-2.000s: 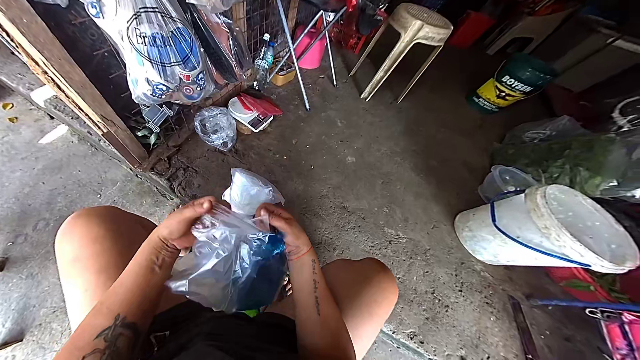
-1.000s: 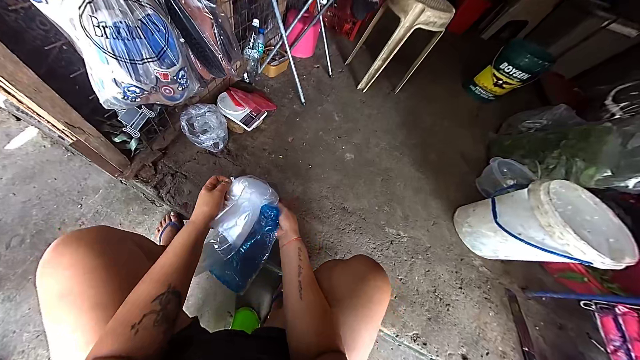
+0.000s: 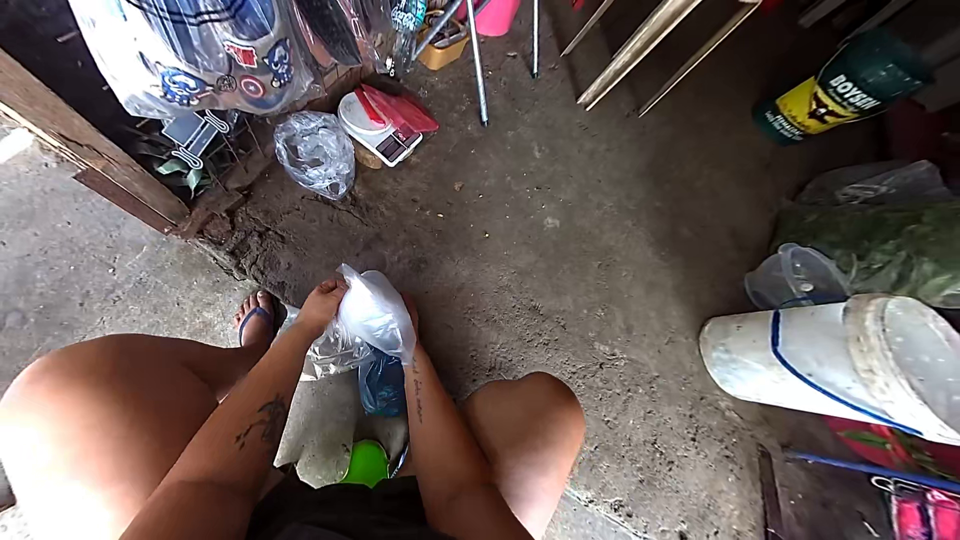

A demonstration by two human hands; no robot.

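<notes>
Between my two hands is a white translucent plastic bag (image 3: 377, 313). My left hand (image 3: 324, 304) grips its left edge with closed fingers. My right hand (image 3: 410, 319) is at its right side, mostly hidden behind the bag, so its fingers cannot be made out. Below the white bag hangs a blue plastic bag (image 3: 382, 384), and clear plastic (image 3: 330, 352) lies beside it, under my left wrist. Which hand holds these two is hidden. A bright green object (image 3: 367, 463) shows between my legs, near my lap.
A crumpled clear plastic bag (image 3: 316, 154) and a white scale (image 3: 377, 133) with red plastic on it lie ahead. At the right stand a white bucket (image 3: 814, 360), a clear tub (image 3: 799, 277) and a green paint bucket (image 3: 840, 94). A wooden post (image 3: 90, 142) is at the left.
The white bag has come up in front of my right hand, which earlier showed beside it. The blue bag, spread wide below my hands a second ago, now hangs narrower beneath the white one.
</notes>
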